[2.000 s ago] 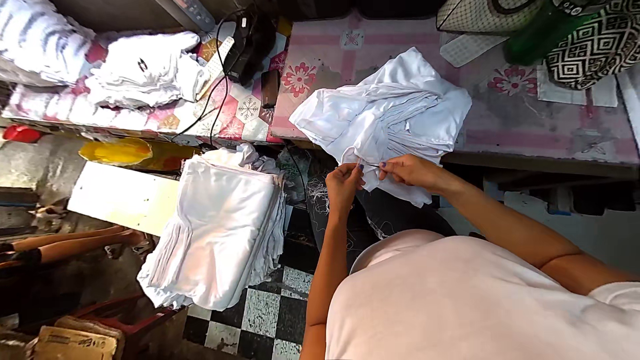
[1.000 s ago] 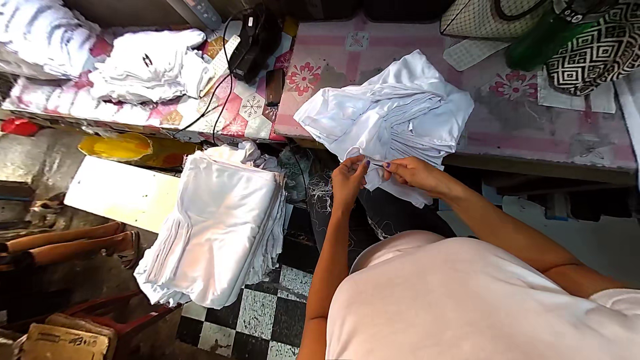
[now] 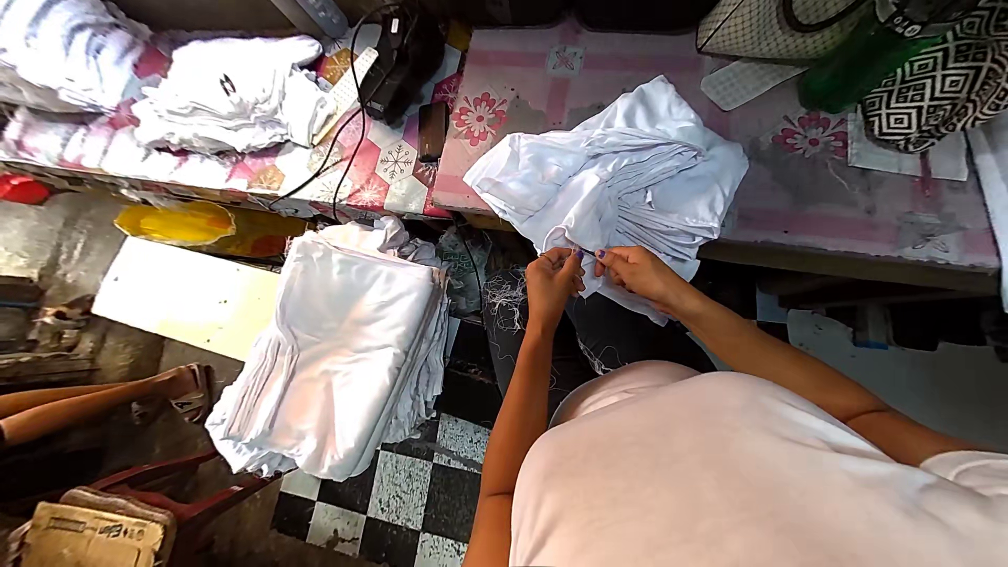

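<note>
A bunched pile of white fabric pieces lies on the pink flowered tablecloth and hangs over the table's front edge. At that hanging edge my left hand pinches the white cloth between thumb and fingers. Close to its right, my right hand has its fingers closed on a small dark thing, too small to name, which spans the gap toward my left fingertips. Loose thread clippings cling to the dark trousers on my lap, below and left of the cloth.
A thick stack of folded white fabric stands to my left, beside a pale board. More white cloth lies on the left table near black cables. A green bottle and patterned bag occupy the right rear. Another person's legs show at left.
Both hands stay at the cloth's front edge with small finger movements. The fabric pile and the stack have not plainly moved.
</note>
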